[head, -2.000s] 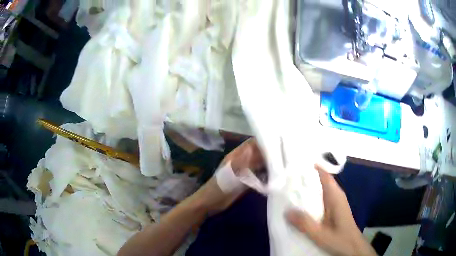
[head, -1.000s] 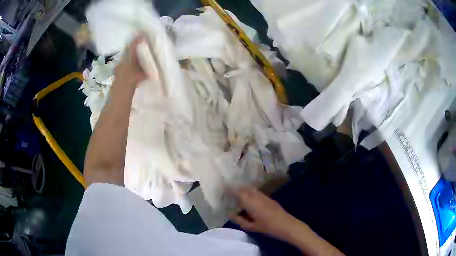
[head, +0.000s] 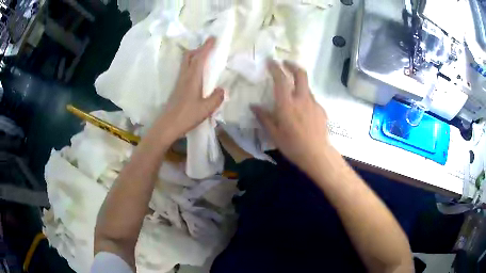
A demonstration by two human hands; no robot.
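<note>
A large heap of cream garment pieces (head: 138, 69) lies on the white table left of the sewing machine. My left hand (head: 194, 96) is on the heap, its thumb and fingers around a folded white fabric strip (head: 198, 152) that hangs over the table's front edge. My right hand (head: 293, 109) is on the right part of the heap, fingers spread and bent onto the cloth; its fingertips are blurred, so I cannot tell whether they pinch a piece.
The sewing machine (head: 391, 58) stands at the upper right, with a blue tray (head: 410, 130) at its front. A second cream pile (head: 80, 186) lies below left beside a yellow bar (head: 101, 125). The table's front edge (head: 405, 181) runs above my dark blue lap.
The view has swung from the lower pile back to the table. Both hands have moved from the lower pile onto the table heap. The long white piece held earlier over my lap is gone from there.
</note>
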